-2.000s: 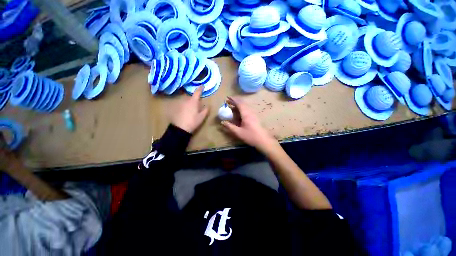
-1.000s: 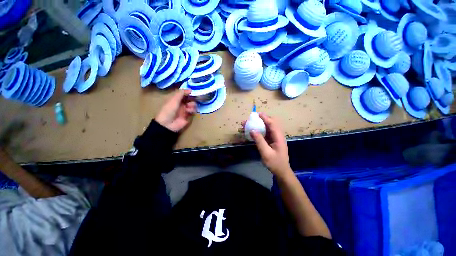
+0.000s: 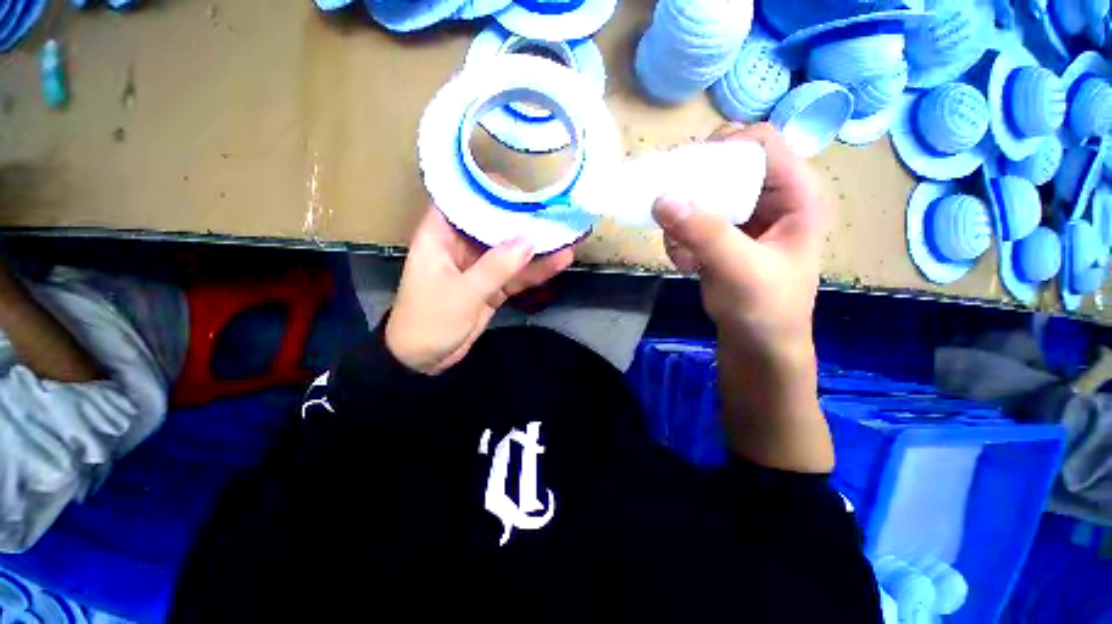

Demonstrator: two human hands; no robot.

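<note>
My left hand [image 3: 457,287] holds a hat brim [image 3: 445,165] by its lower edge, raised in front of the bench's front edge, its large centre hole facing me. My right hand [image 3: 768,232] holds the white glue bottle [image 3: 707,183] tilted to the left, its nozzle end toward the right side of the brim's hole. The bottle's tip is washed out against the pale brim, so I cannot tell if it touches. Another brim [image 3: 588,61] lies on the bench behind the held one.
A stack of crowns [image 3: 689,49] and an upturned crown [image 3: 813,118] lie behind my right hand. Assembled hats [image 3: 948,226] are heaped at right. A teal bottle [image 3: 53,73] lies far left. A blue crate [image 3: 963,475] stands below right. A neighbour's sleeve [image 3: 73,402] shows at left.
My left hand has lifted a brim off the bench. My right hand has raised the glue bottle and turned it from pointing away to pointing left at the brim. The view has shifted downward.
</note>
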